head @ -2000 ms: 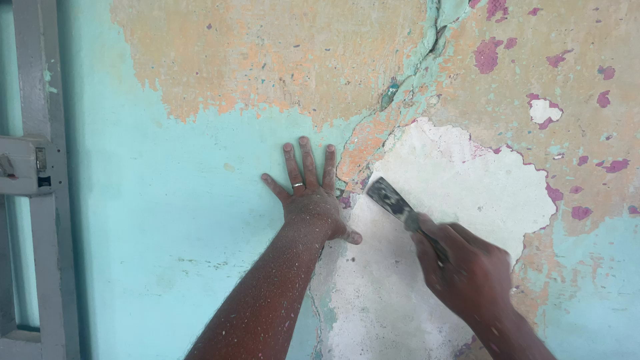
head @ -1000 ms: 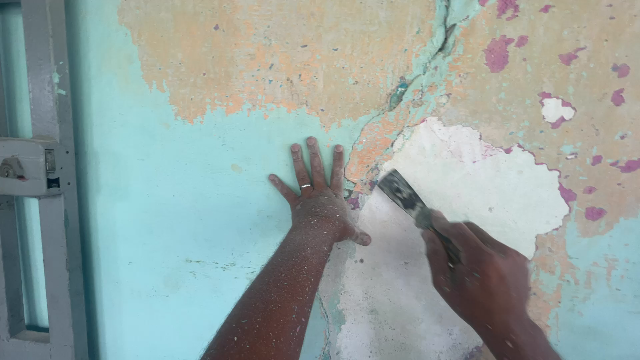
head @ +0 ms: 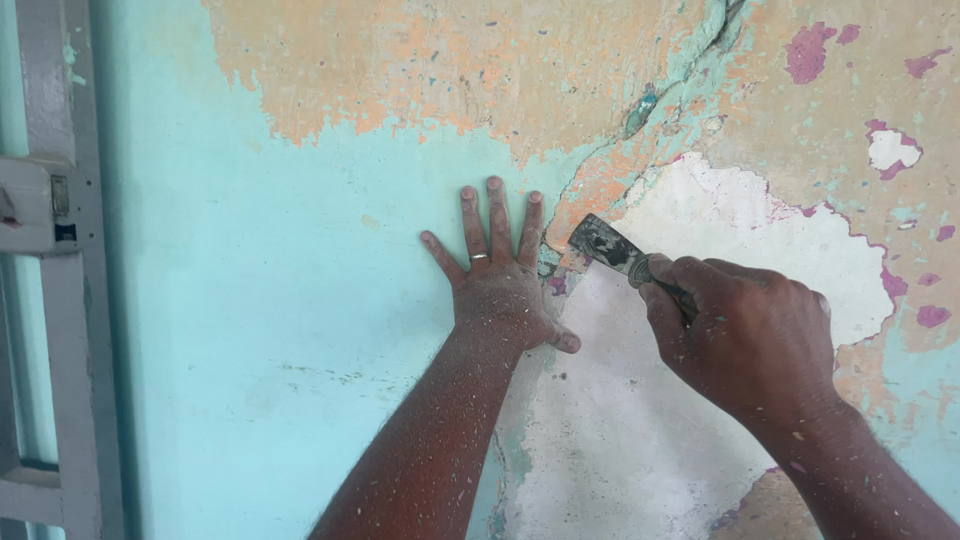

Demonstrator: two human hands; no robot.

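My left hand (head: 499,292), dusty and with a ring on one finger, lies flat with fingers spread on the turquoise painted wall (head: 300,285). To its right, my right hand (head: 750,322) grips the handle of a paint scraper (head: 611,249). The scraper's worn, stained metal blade points up and left, its edge over the strip of orange, flaking paint (head: 600,187) beside the bare white patch (head: 795,255). Whether the edge touches the wall cannot be told. Paint flecks cover both forearms.
A diagonal crack (head: 679,86) runs down through the wall from the upper right. Tan, scraped areas with purple spots (head: 808,54) surround the white patch. Along the left edge stands a grey metal gate frame (head: 79,337) with a latch box (head: 26,202).
The scraper blade has shifted slightly up against the orange strip, and its angle is flatter than a second ago. My left hand has stayed at the same place on the wall.
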